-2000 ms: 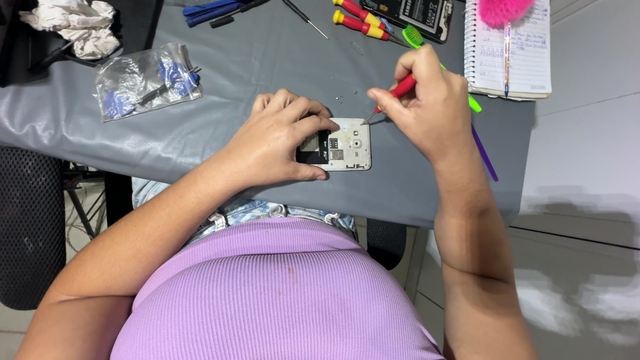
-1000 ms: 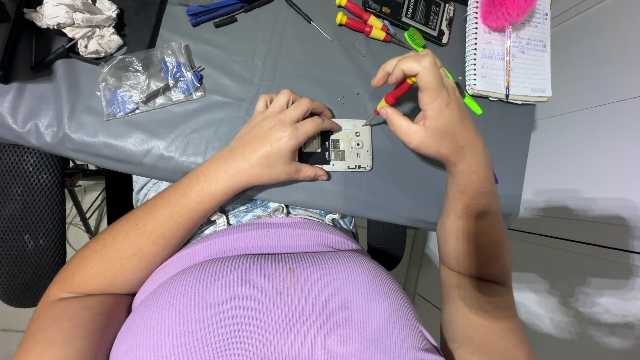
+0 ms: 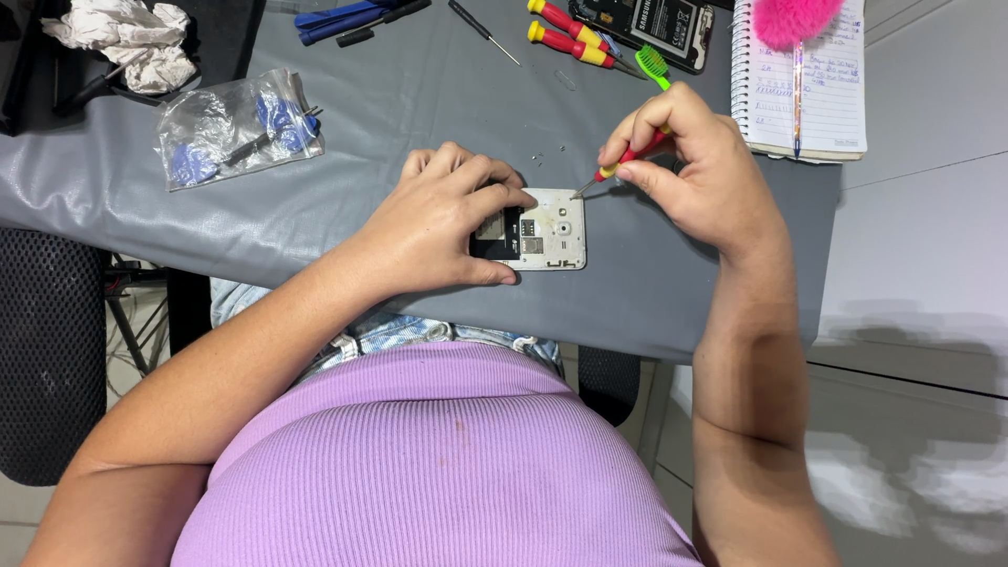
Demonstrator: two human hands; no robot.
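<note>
A white smartphone with its back cover off (image 3: 551, 244) lies on the grey-covered table, its camera end to the right. My left hand (image 3: 449, 220) grips it from the left, fingers on the far edge and thumb on the near edge, hiding much of the black battery area. My right hand (image 3: 685, 165) holds a red and yellow screwdriver (image 3: 630, 157) between thumb and fingers. Its tip meets the phone's far right corner; whether it sits in a screw is too small to tell. Several tiny screws (image 3: 539, 158) lie on the table just beyond the phone.
Two red and yellow screwdrivers (image 3: 579, 49), a green brush (image 3: 653, 64) and an opened Samsung phone (image 3: 657, 30) lie beyond my right hand. A spiral notebook (image 3: 843, 102) is at the right edge. A black screwdriver (image 3: 482, 30), a plastic bag with blue items (image 3: 240, 130) and crumpled paper (image 3: 130, 39) lie leftward.
My right hand has shifted its hold on the screwdriver, its fingers now higher on the handle than two seconds ago. The tip remains around the same phone corner. My left hand has stayed on the phone.
</note>
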